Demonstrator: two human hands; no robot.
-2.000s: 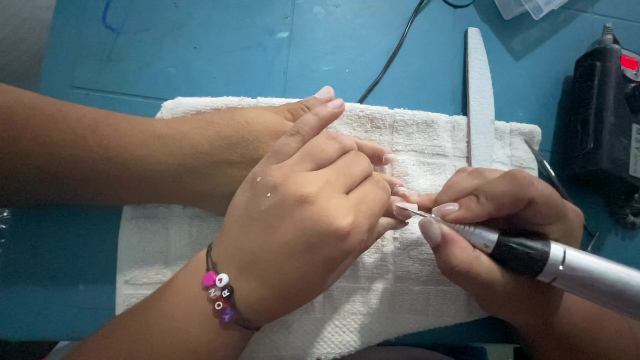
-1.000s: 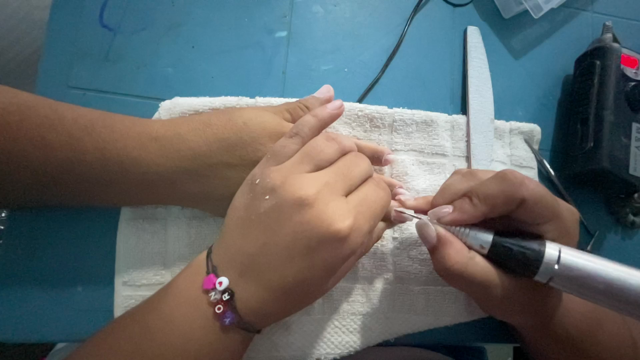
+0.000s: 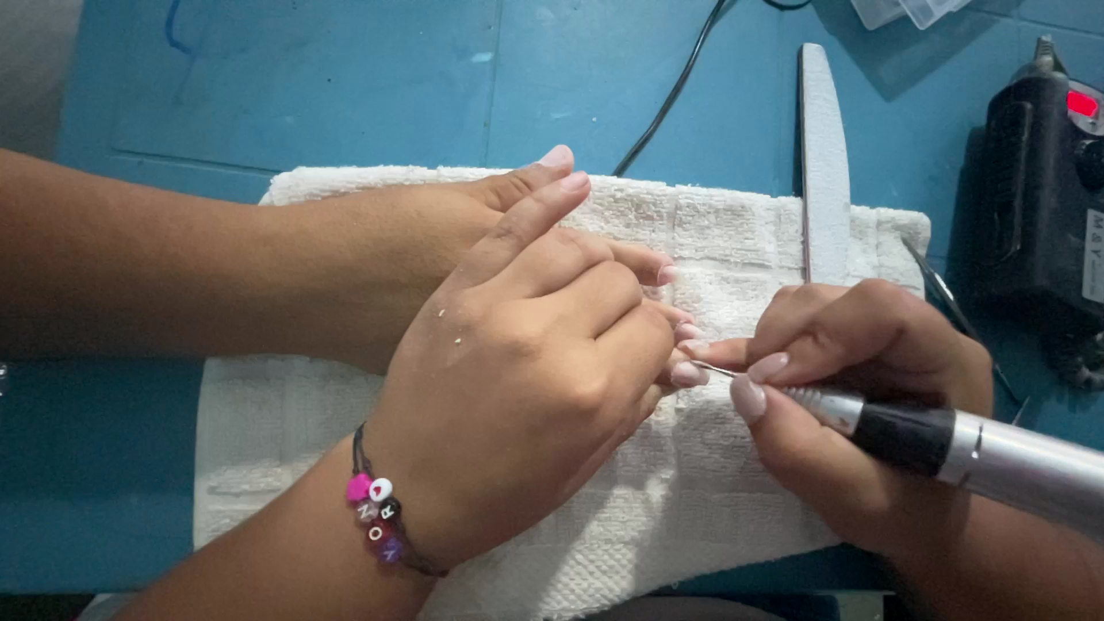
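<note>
My left hand (image 3: 535,371), with a beaded bracelet (image 3: 373,517) at the wrist, lies over another person's hand (image 3: 431,233) and holds its fingers. That hand rests palm down on a white towel (image 3: 733,483), its arm coming in from the left. My right hand (image 3: 862,371) grips a silver and black electric nail drill (image 3: 906,435) between thumb and fingers. The drill's thin metal bit (image 3: 714,369) touches or nearly touches the edge of one of the person's fingernails (image 3: 687,373). My left fingers partly hide the person's fingers.
A nail file (image 3: 825,164) lies across the towel's far edge. At the right are a slim metal tool (image 3: 949,302) and a black drill control box (image 3: 1026,190) with a red light. A black cable (image 3: 673,99) and clear plastic containers (image 3: 914,7) are on the blue table (image 3: 345,86).
The drill and my right hand have shifted slightly, with the bit staying at the person's fingertip. My left hand keeps its hold.
</note>
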